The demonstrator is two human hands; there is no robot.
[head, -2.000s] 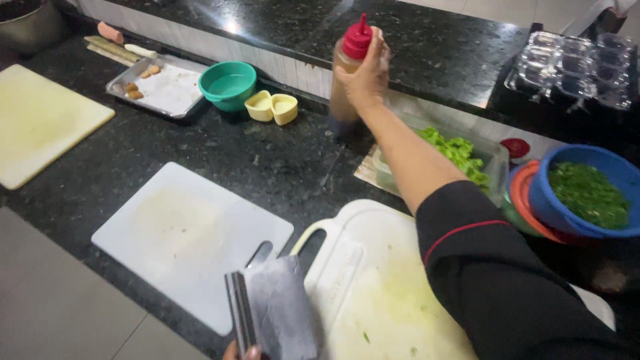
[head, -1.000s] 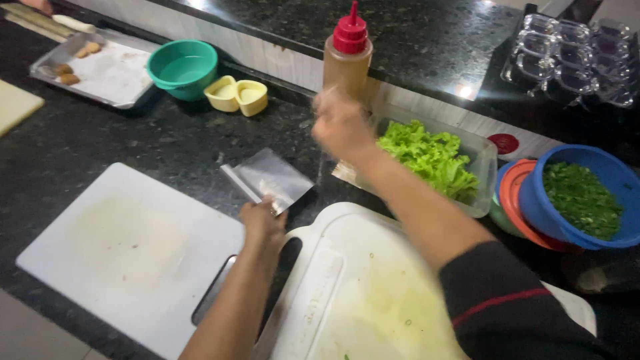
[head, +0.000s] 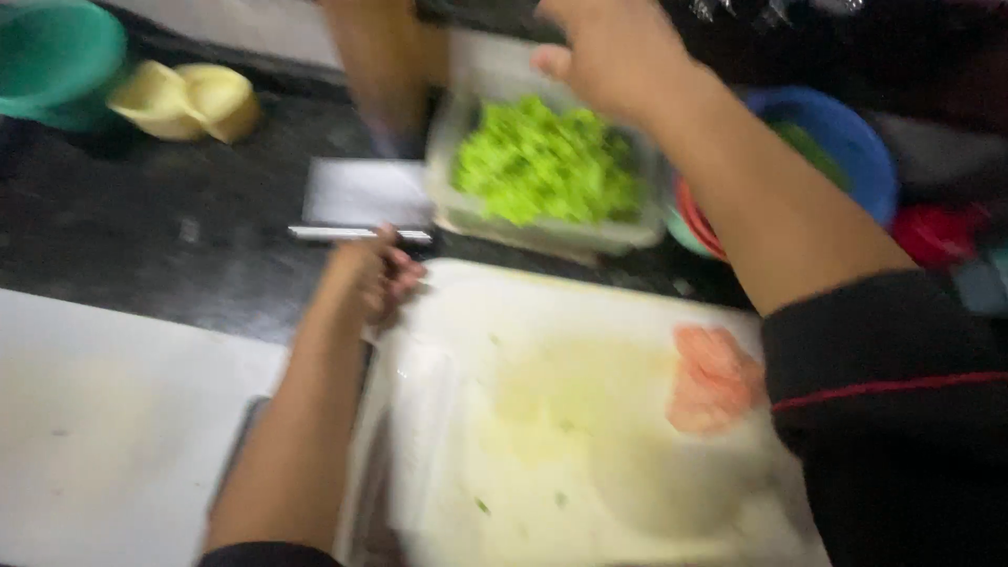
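Observation:
My left hand (head: pixel 378 276) is at the corner of a stained white cutting board (head: pixel 567 504), close to the handle bar of a flat metal dough scraper (head: pixel 366 193) lying on the counter; blur hides whether its fingers touch the bar. My right hand (head: pixel 610 55) hangs over the back of a clear tub of green lettuce (head: pixel 551 161), fingers partly cut off by the frame's top, with nothing visible in it. The squeeze bottle (head: pixel 382 63) stands left of the tub. An orange-pink crumpled item (head: pixel 713 382) lies on the board's right side.
A second white cutting board (head: pixel 102 441) lies at the left. Yellow cups (head: pixel 224 102) and a green bowl (head: pixel 71 67) stand at the back left. A blue bowl of chopped greens (head: pixel 866 173) is at the right, partly behind my right forearm. A red item (head: pixel 937 232) is beside it.
My right hand has left the squeeze bottle and moved right, over the lettuce tub. The scraper, earlier in my left hand, now lies beside the tub. The view has moved closer.

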